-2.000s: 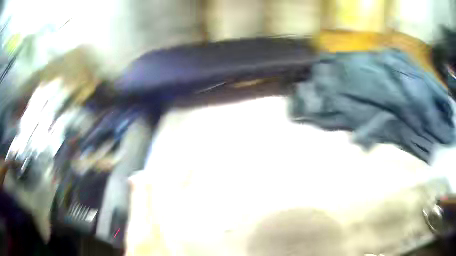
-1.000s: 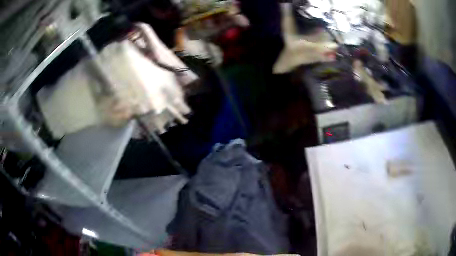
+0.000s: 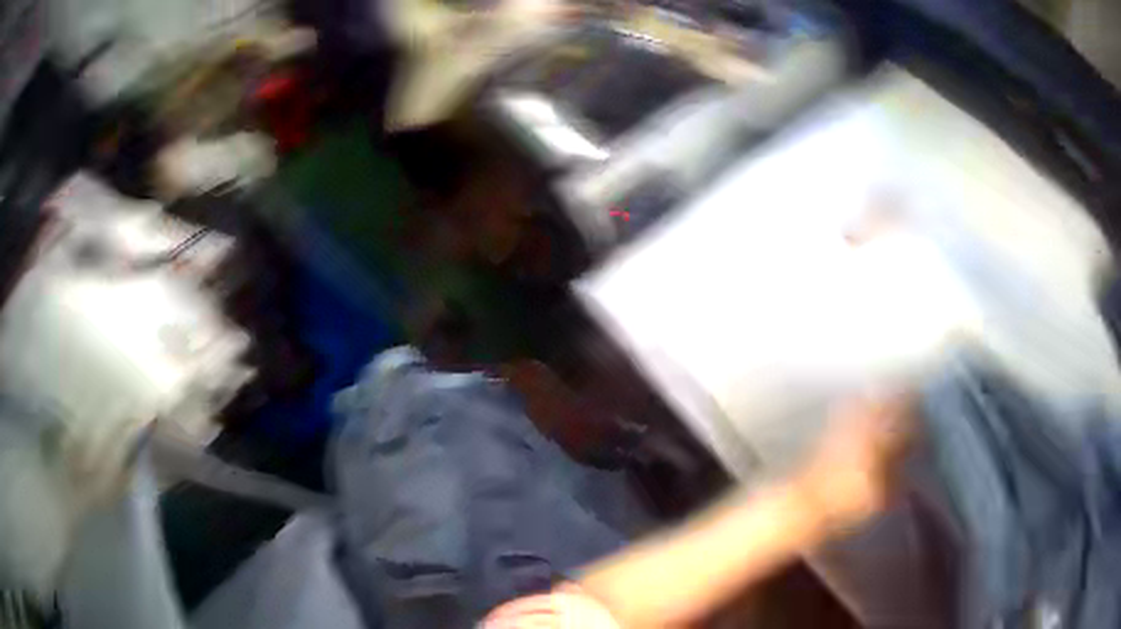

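Observation:
A dark grey-blue garment (image 3: 1033, 504) lies bunched over the right part of the pale table (image 3: 787, 283) and runs out of the picture at lower right. My bare left forearm crosses from the bottom middle towards it. My left hand (image 3: 854, 461) is strongly blurred at the table's near edge, beside the garment's left side; whether its fingers grip cloth cannot be told. A pinkish shape at the bottom edge, by the forearm, is too blurred to name. My right hand is not in view.
A heap of grey-blue garments (image 3: 455, 492) hangs or lies below the table's left side. White cloth pieces (image 3: 111, 332) are at the far left. A grey machine or bench with a small red light (image 3: 620, 215) adjoins the table's far left corner.
The view has swung left and down from the table, then partly back. My left forearm and hand now reach across the near edge, and the garment shows on the table's right part.

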